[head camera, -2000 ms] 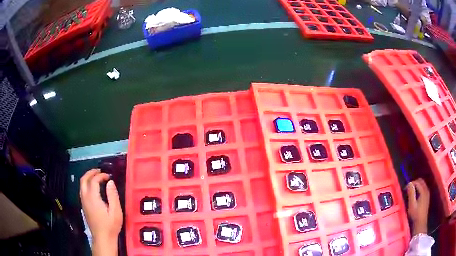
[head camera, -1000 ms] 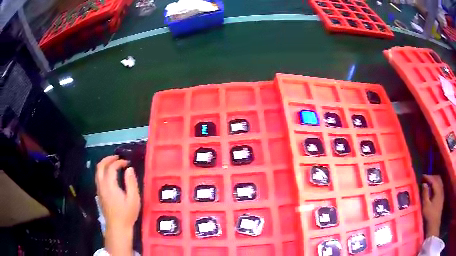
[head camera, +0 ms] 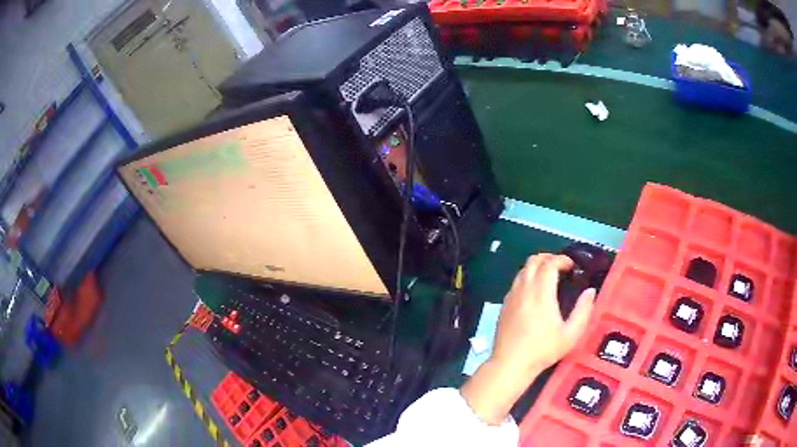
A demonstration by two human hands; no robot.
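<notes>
My left hand, bare with a white sleeve, is curled round a black rounded object, seemingly a computer mouse, beside the tray's left edge. The fingers and thumb partly cover it. The red tray fills the lower right and is cut off by the frame's edge. Several square watch units lie in its pockets, most with white marks on the screen; one unit is dark. My right hand is not in view.
The monitor stands left of my hand, with a black computer tower behind it and a keyboard below. Red trays and a blue bin stand at the far side. A pale paper lies by my wrist.
The view has swung left, bringing in the monitor, tower and keyboard; my right hand and the right-hand trays have mostly left the picture. My left hand stays at the black object.
</notes>
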